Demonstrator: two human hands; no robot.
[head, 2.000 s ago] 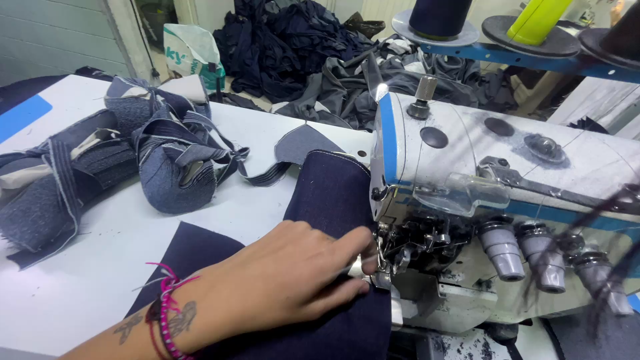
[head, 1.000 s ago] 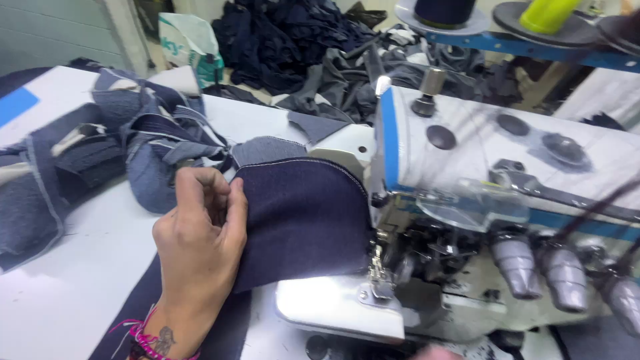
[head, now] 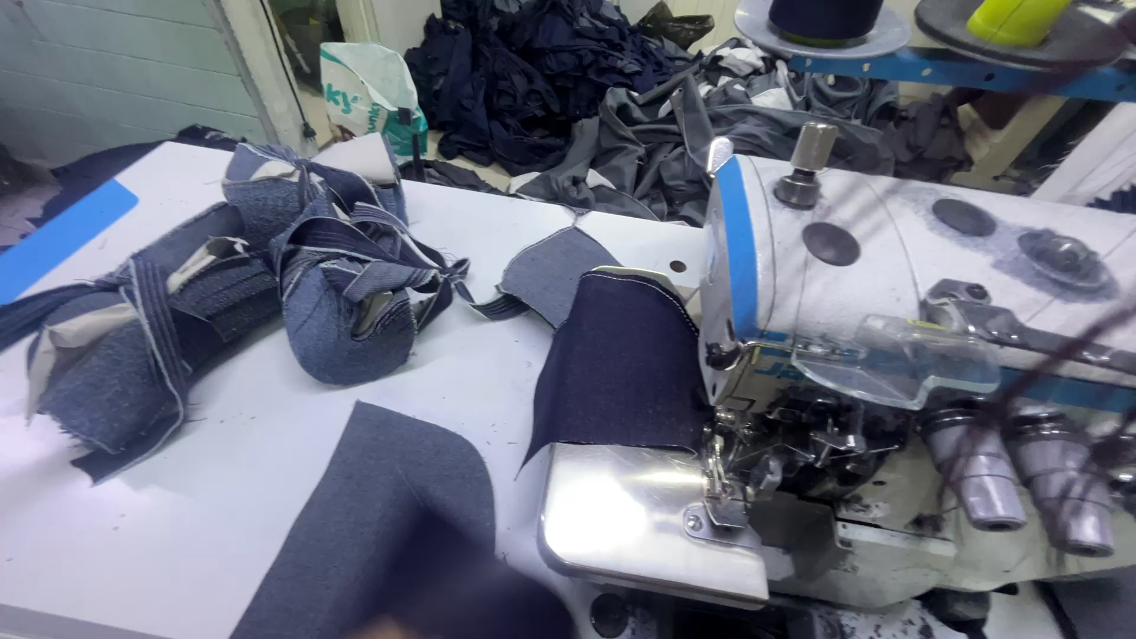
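A curved dark denim piece (head: 626, 364) with a stitched top edge lies at the presser foot (head: 723, 497) of a white overlock sewing machine (head: 852, 257), partly over its metal plate (head: 630, 524). No hand touches that piece. Lower left, a grey-blue denim piece (head: 382, 497) lies on the white table, with a blurred dark fabric part (head: 470, 586) over it. At the bottom edge shows a small blurred bit of skin, apparently my left hand (head: 386, 629), against this fabric; its fingers' state is hidden. My right hand is out of view.
Tied denim bundles (head: 346, 293) lie on the left of the table (head: 240, 470), joined by a strip to a grey denim piece (head: 564, 271) behind the plate. Dark and grey fabric heaps (head: 532, 80) and a plastic bag (head: 368, 98) are beyond. Thread cones (head: 825, 18) stand above the machine.
My left hand has let go of the dark denim piece at the machine and moved down to the bottom edge. The lower-left fabric has shifted and shows a grey-blue face.
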